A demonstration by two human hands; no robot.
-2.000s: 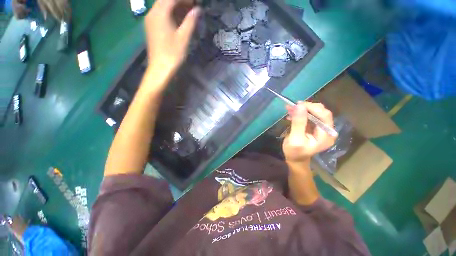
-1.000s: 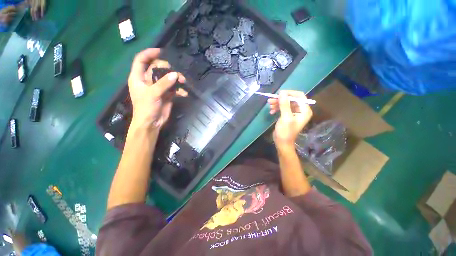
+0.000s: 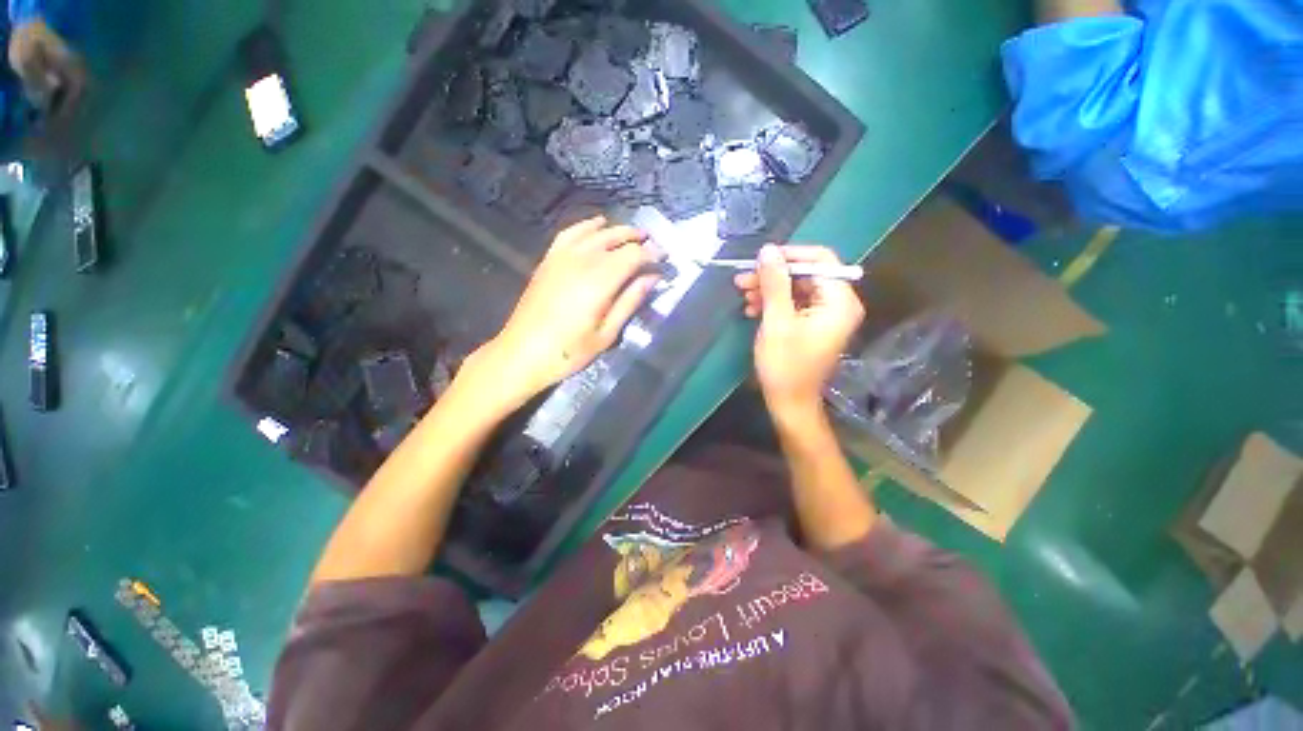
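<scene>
The divided black tray [image 3: 383, 162] lies tilted in front of me. Many thin black parts [image 3: 596, 83] are heaped in its upper compartment, and more black parts [image 3: 387, 379] lie in the lower one. A pale, shiny striped patch [image 3: 572, 407] runs along the tray's near side. My left hand [image 3: 572, 307] is palm down over it, fingertips together beside the tool tip; what lies under the fingertips is hidden. My right hand [image 3: 805, 317] grips a thin white tool [image 3: 822, 270], its tip pointing left to the bright patch near my left fingertips.
Open cardboard flaps [image 3: 1022, 429] with a crumpled clear bag [image 3: 907, 386] are at the right, below the bench edge. Black phones [image 3: 43, 360] lie at the left, and rows of small pale pieces [image 3: 169, 628] lie at lower left. A blue sleeve [image 3: 1143, 114] is at upper right.
My left hand went from the upper parts heap, came back with a black part, and moved right and down to the tool tip. My right hand moved slightly left with the tool.
</scene>
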